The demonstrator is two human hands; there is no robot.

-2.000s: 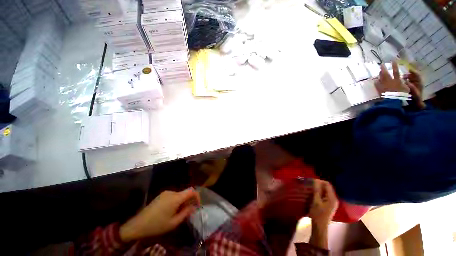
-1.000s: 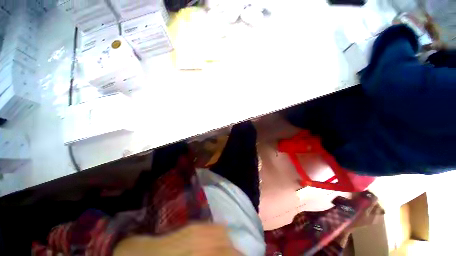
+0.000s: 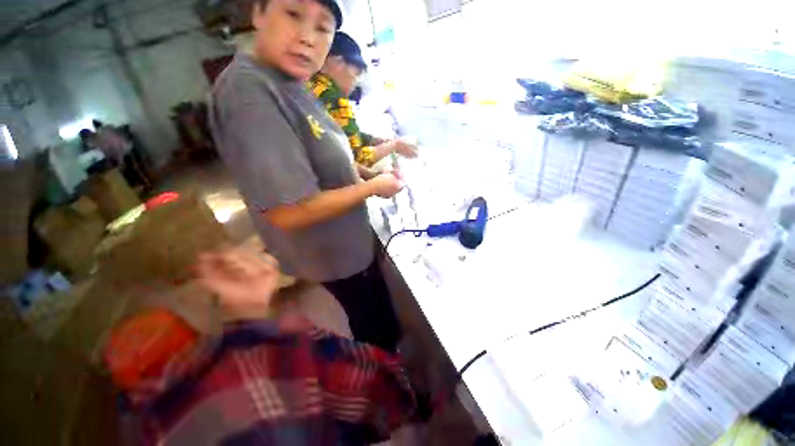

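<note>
My left hand is raised at the left of centre, blurred, beyond the red-and-dark plaid overshirt that spreads across the lower left. I cannot tell whether the fingers hold the cloth. My right hand is not in view. The overshirt is partly blurred and lies over the near side of the bench edge.
A blue heat gun and black power cord lie on the white tabletop. White box stacks stand right, with black bagged bundles on boxes behind. A person in grey stands left, another person beyond.
The view has swung left from the bench front to the co-workers. My left hand has moved up and out to the left. My right hand, seen at the right two seconds ago, is out of view.
</note>
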